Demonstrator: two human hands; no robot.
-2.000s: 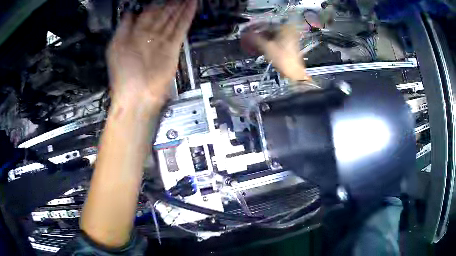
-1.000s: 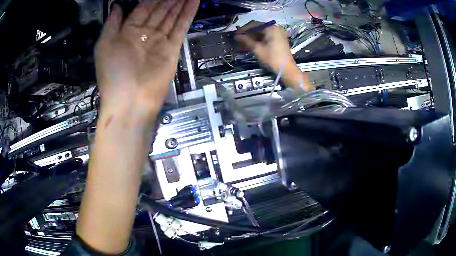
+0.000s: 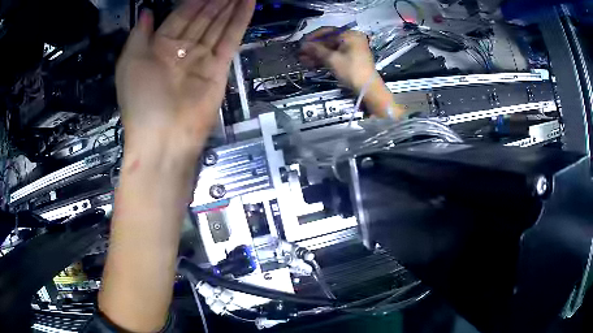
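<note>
My left hand (image 3: 172, 78) is palm up at the upper left, fingers extended and cut off at the top edge. A tiny shiny screw (image 3: 181, 53) lies loose near the base of its fingers. My right hand (image 3: 344, 58) is beyond the silver block, with bent fingers around a thin dark rod-like tool (image 3: 344, 28), at the dark perforated plate (image 3: 270, 60). Its fingertips are dark and blurred, so what they touch cannot be told.
A silver ribbed slide module (image 3: 237, 168) stands in the centre. A large black cover (image 3: 448, 214) fills the lower right, with clear tubes (image 3: 416, 129) looped over it. A black cable (image 3: 260, 286) curves below. Conveyor rails (image 3: 468, 81) run across behind.
Since the first frame, my right hand has come into clearer view at the dark plate. My left palm has shifted slightly left. The black cover appears larger and lower as the view moved.
</note>
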